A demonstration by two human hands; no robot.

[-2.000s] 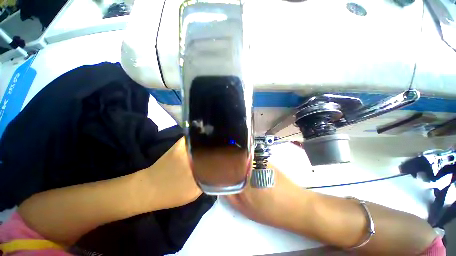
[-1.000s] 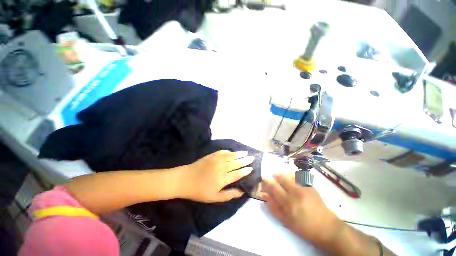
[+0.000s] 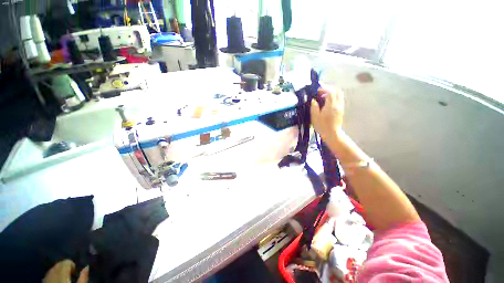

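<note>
My right hand (image 3: 329, 113) is raised at the machine's right end, its fingers closed on the top of a dark strap bundle (image 3: 304, 127) that hangs down past the table edge. My left hand (image 3: 65, 272) is at the bottom left, partly cut off by the frame edge, on a black garment piece (image 3: 124, 237); its grip cannot be made out. The garment piece lies left of and in front of the needle area. The white sewing machine (image 3: 188, 124) has a blue stripe. Thread snips (image 3: 219, 176) lie on the machine bed.
A red plastic basket (image 3: 288, 255) with white and yellow packets stands at the lower right. A graduated ruler strip (image 3: 221, 249) runs along the table's front edge. Black thread cones (image 3: 235, 34) stand behind the machine. A wall (image 3: 409, 138) is at the right.
The view has swung right and back. My right hand has left the needle area and taken hold of the strap bundle. My left hand now shows low on the garment piece, at the frame edge.
</note>
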